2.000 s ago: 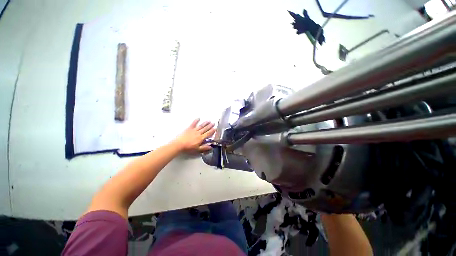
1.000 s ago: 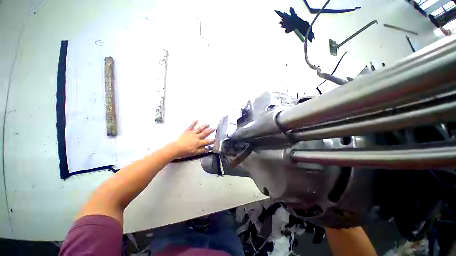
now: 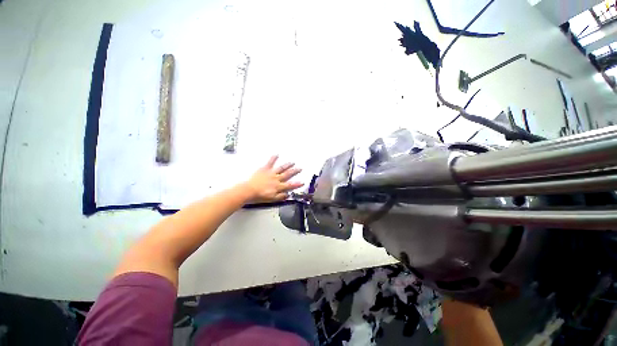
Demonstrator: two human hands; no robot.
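Note:
The white paper marker (image 3: 196, 101) lies on the dark fabric lay (image 3: 95, 128), whose navy edge shows at left and front. My left hand (image 3: 274, 184) rests flat on the paper, fingers spread, just left of the cutting machine's blade area. The silver straight knife cutting machine (image 3: 433, 236) stands at right, its base plate (image 3: 325, 219) at the lay's front edge. A rusty brown metal bar (image 3: 165, 108) and a speckled bar (image 3: 237, 105) lie on the paper. My right forearm shows below the machine; the hand is hidden behind the motor.
Support arm rods (image 3: 541, 162) run to the right edge. On the far table lie a dark star-shaped cloth bundle (image 3: 416, 42), a T-shaped metal tool (image 3: 494, 71), a cable (image 3: 467, 111) and dark strips. Scraps litter the floor (image 3: 379, 304) beyond the table's near edge.
The view has shifted slightly. The machine appears further right and turned, with more of its base plate showing. My left hand stays flat on the paper beside the blade area.

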